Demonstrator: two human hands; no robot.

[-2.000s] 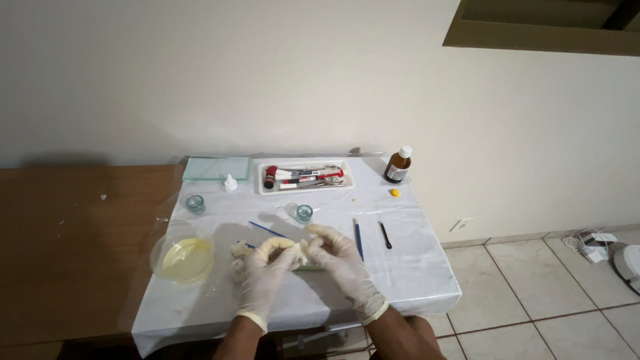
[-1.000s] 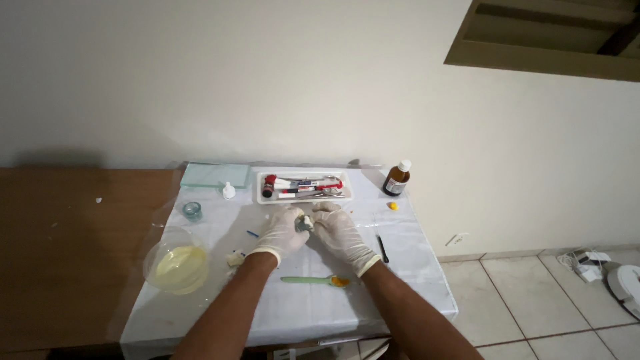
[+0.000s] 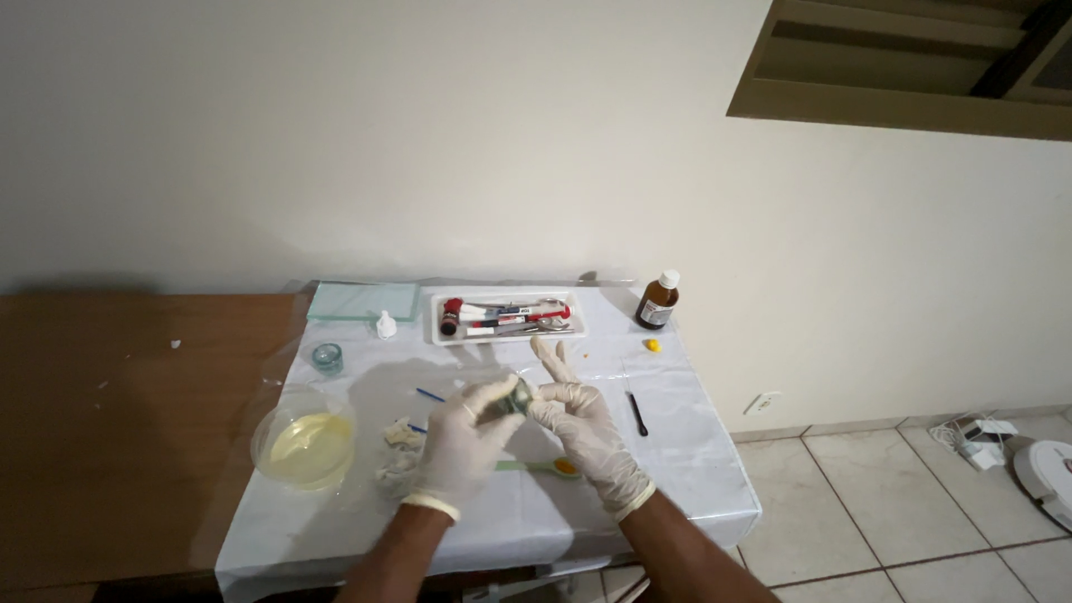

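Both my hands wear pale latex gloves. My left hand point(image 3: 471, 435) grips a small glass dappen dish point(image 3: 517, 397), tilted, above the middle of the table. The fingertips of my right hand point(image 3: 582, 419) touch the dish's right side; whether they pinch something small there is hidden. Beneath my hands a green-handled spatula point(image 3: 523, 466) lies with orange-yellow material on its end. Left of my left hand are a crumpled whitish wad point(image 3: 402, 461) and a blue stick point(image 3: 430, 394). A black-handled instrument point(image 3: 638, 414) lies to the right of my right hand.
A white tray point(image 3: 440, 331) of instruments stands at the back, beside a glass slab point(image 3: 364, 301) and small white bottle point(image 3: 385, 325). Another glass dish point(image 3: 327, 358) and a bowl of yellowish liquid point(image 3: 306, 448) are left. Back right are a brown bottle point(image 3: 657, 303) and yellow lump point(image 3: 653, 345).
The glass dish stood on the table two seconds ago and is now in my left hand. My hands came together near the tray, then moved back toward me.
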